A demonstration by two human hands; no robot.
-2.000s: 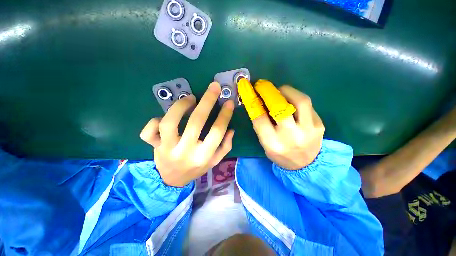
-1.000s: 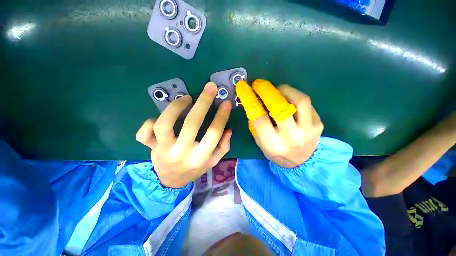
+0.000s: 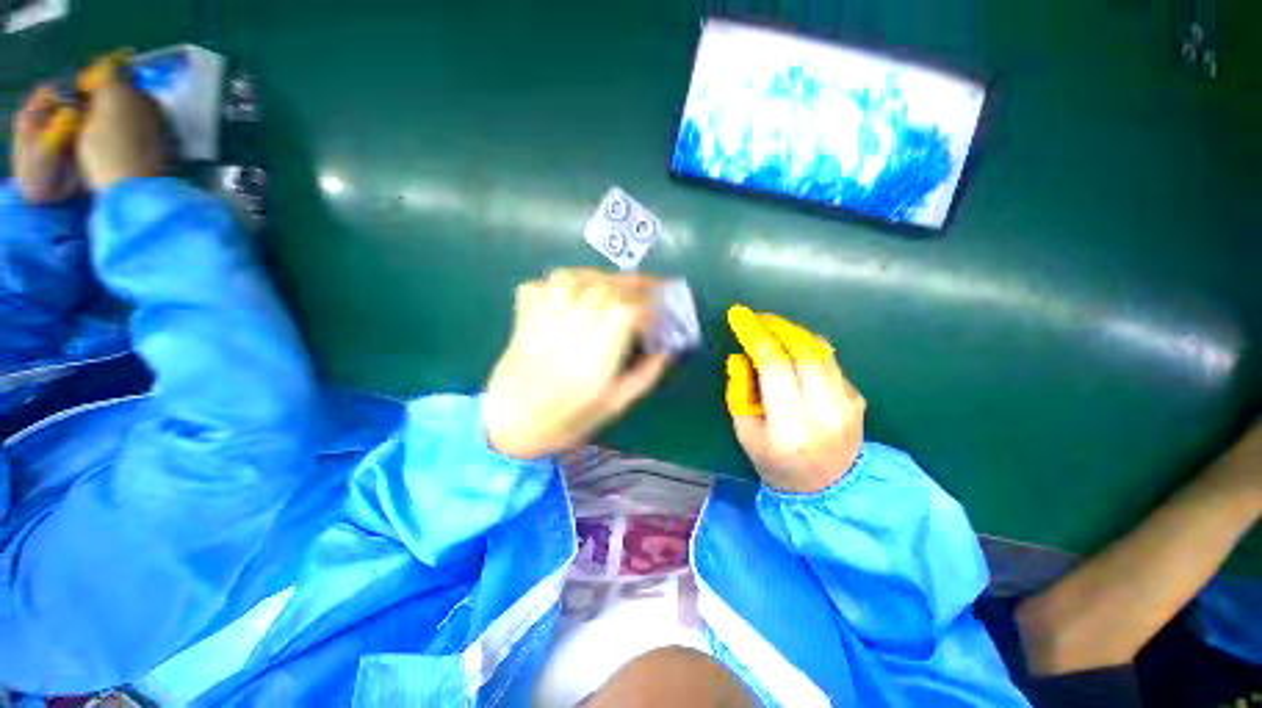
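My left hand (image 3: 568,357) is bare and blurred. It holds a grey camera lens cover (image 3: 675,318), tilted up off the bench, between thumb and fingers. My right hand (image 3: 792,394) is just to the right, with orange-yellow finger cots on its thumb and fingers. Its fingertips are apart from the cover; whether a tiny piece sits between them cannot be seen. Another lens cover (image 3: 622,228) with three rings lies flat on the green bench beyond my left hand.
A black-rimmed tray (image 3: 969,159) of small blue pieces lies at the upper right. At the left, another worker's hands (image 3: 122,132) with finger cots are beside a pale tray (image 3: 202,104) and dark lens parts (image 3: 242,187). A bare forearm (image 3: 1149,567) reaches in from the right.
The view has shifted, bringing the whole blue-piece tray and the neighbouring worker into sight. My left hand has lifted a lens cover. My right fingers have come away from the cover they touched.
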